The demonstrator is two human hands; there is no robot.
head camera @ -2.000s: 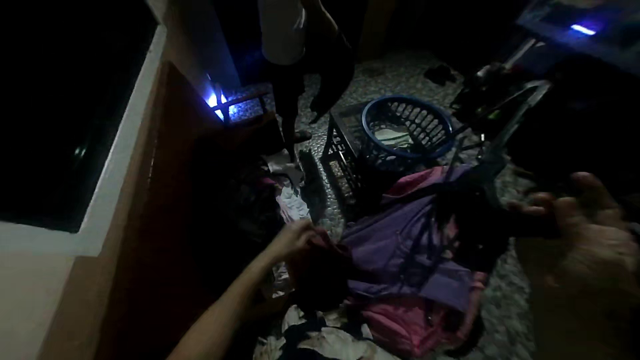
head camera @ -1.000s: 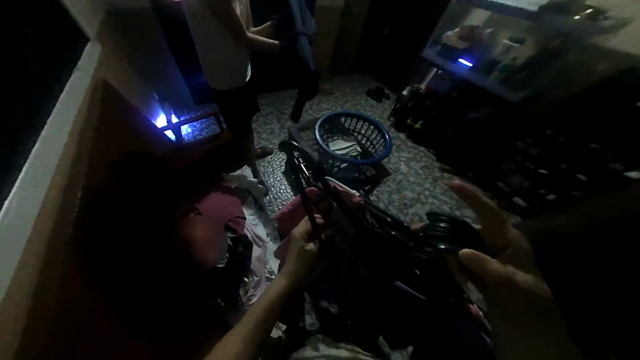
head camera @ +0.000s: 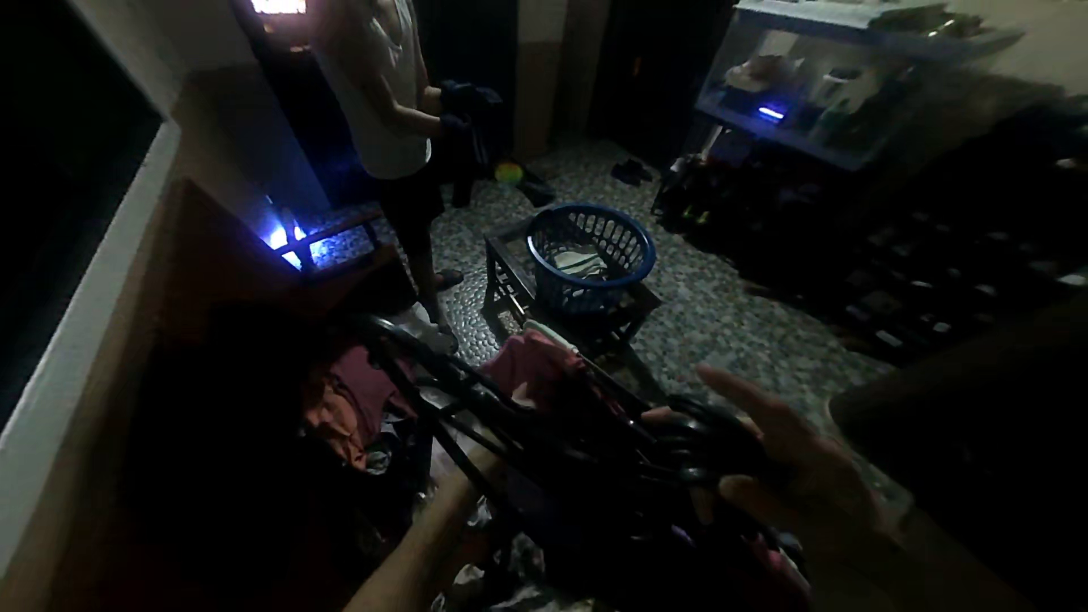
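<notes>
A dark tubular frame (head camera: 476, 387) with cloth, apparently a folded stroller, slants across the lower middle. My left hand (head camera: 517, 404) is at its bars, partly hidden behind them, beside pink cloth (head camera: 535, 361). My right hand (head camera: 807, 467) is at the frame's right end, around black round parts (head camera: 705, 433) that look like wheels. Its index finger is stretched out and its thumb is apart; shadow hides its other fingers. Pink cloth and orange cloth (head camera: 338, 416) lie in a heap left of the frame.
A blue plastic laundry basket (head camera: 642, 276) with light cloth inside stands on a small dark table (head camera: 501, 263). Beyond at the left, a person (head camera: 382, 110) holds dark cloth. Shoes (head camera: 631, 172) lie on the pebbled floor (head camera: 722, 331). A glass tank or case (head camera: 850, 93) stands at the right.
The purple and pink cloth, spread out two seconds ago, is now mostly hidden behind the dark frame, which has come up between my hands. The view has shifted, showing more of the room.
</notes>
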